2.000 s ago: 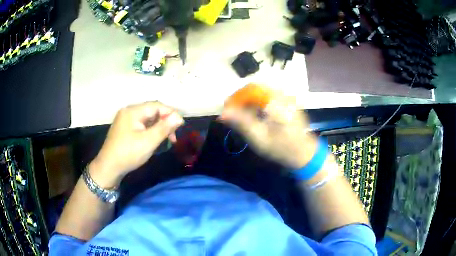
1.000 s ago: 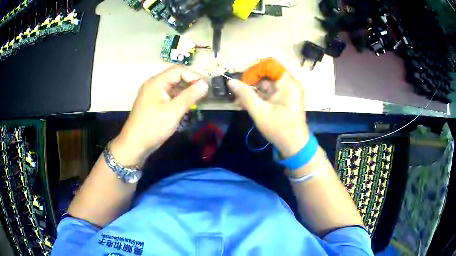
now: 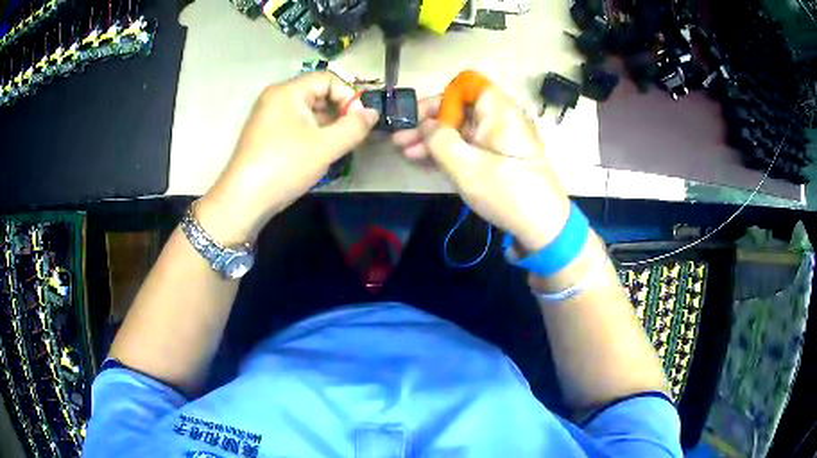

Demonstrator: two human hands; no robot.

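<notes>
A black plug housing (image 3: pixel 391 109), open side up, sits between my fingertips under the tip of the dark soldering iron (image 3: pixel 391 67). My left hand (image 3: pixel 291 143) pinches a red lead wire (image 3: pixel 352 103) at the housing's left edge; part of a circuit board (image 3: pixel 337 170) shows below that palm. My right hand (image 3: pixel 493 143), with an orange finger cot (image 3: pixel 461 97), holds the housing's right edge. Whether it also holds solder wire is hidden. Another circuit board (image 3: pixel 313 67) lies behind my left fingers, mostly covered.
Loose plug housings (image 3: pixel 560 92) and a dark heap (image 3: pixel 627 45) lie at right on and beside the maroon mat (image 3: pixel 640 134). Board rows (image 3: pixel 81 58) stand on the black mat (image 3: pixel 98 148) at left. A yellow piece (image 3: pixel 441 13) is beside the iron. A thin strand (image 3: pixel 748 201) trails at right.
Both hands have moved from the bench's front edge up to the iron. A plug housing that lay loose on the bench is now between them. The view has shifted slightly.
</notes>
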